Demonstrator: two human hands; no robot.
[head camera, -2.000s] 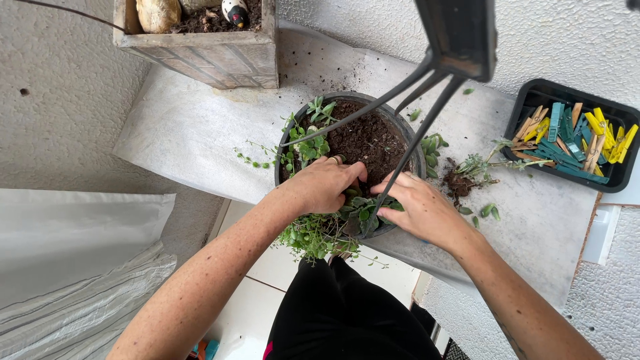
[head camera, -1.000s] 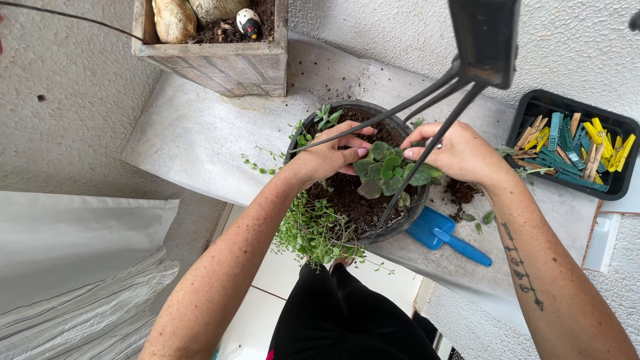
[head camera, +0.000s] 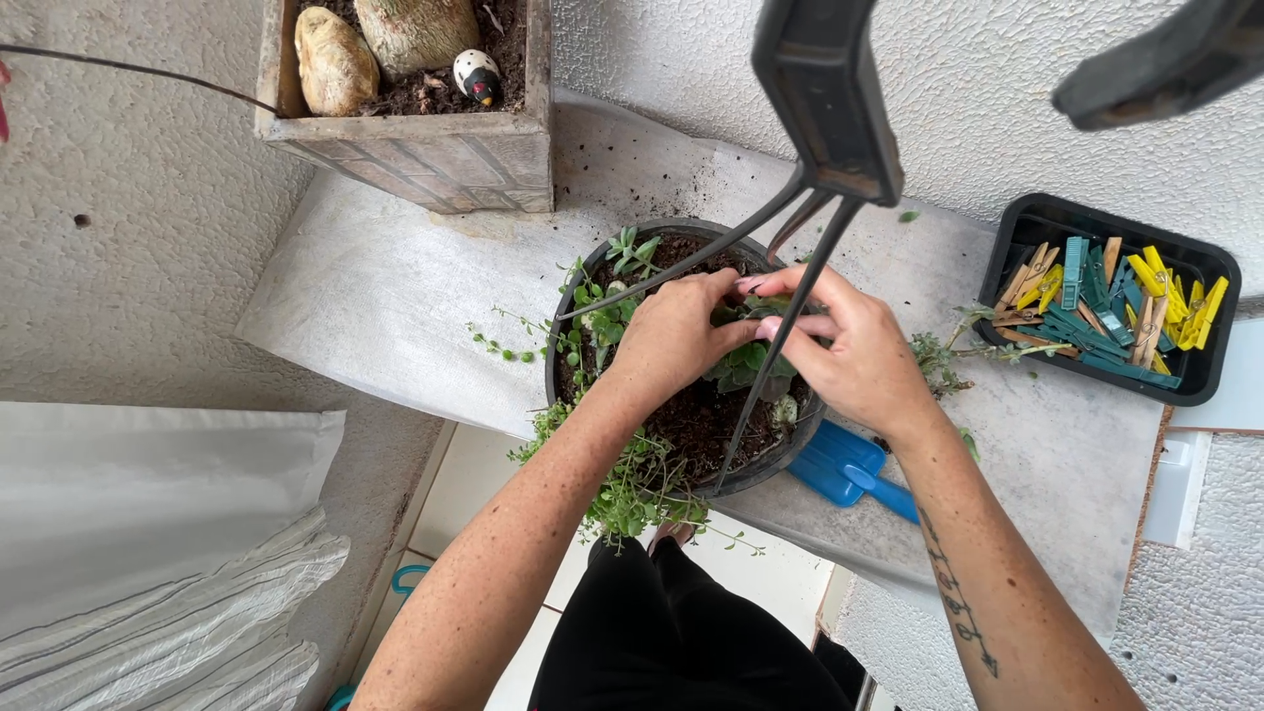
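Note:
A round dark plastic hanging pot (head camera: 726, 482) with soil and trailing succulents (head camera: 632, 484) stands on a stone slab. Over its soil, my left hand (head camera: 681, 331) and my right hand (head camera: 839, 346) meet at a broad-leaved green plant (head camera: 746, 370), their fingertips close together on its upper leaves. The fingers partly hide the plant, so what each one pinches is unclear. Black hanger straps (head camera: 825, 232) pass in front of my right hand's fingers.
A blue hand trowel (head camera: 849, 469) lies against the pot's right side. Beyond it are loose cuttings (head camera: 933, 355) and a black tray (head camera: 1106, 380) of clothespins. A square planter (head camera: 425, 163) stands at the upper left. Another dark hanger part (head camera: 1155, 74) juts in at the upper right.
Two seconds ago both hands were low in the pot among the leaves. One second ago they were at the broad-leaved plant, farther apart; now their fingertips are close together over it.

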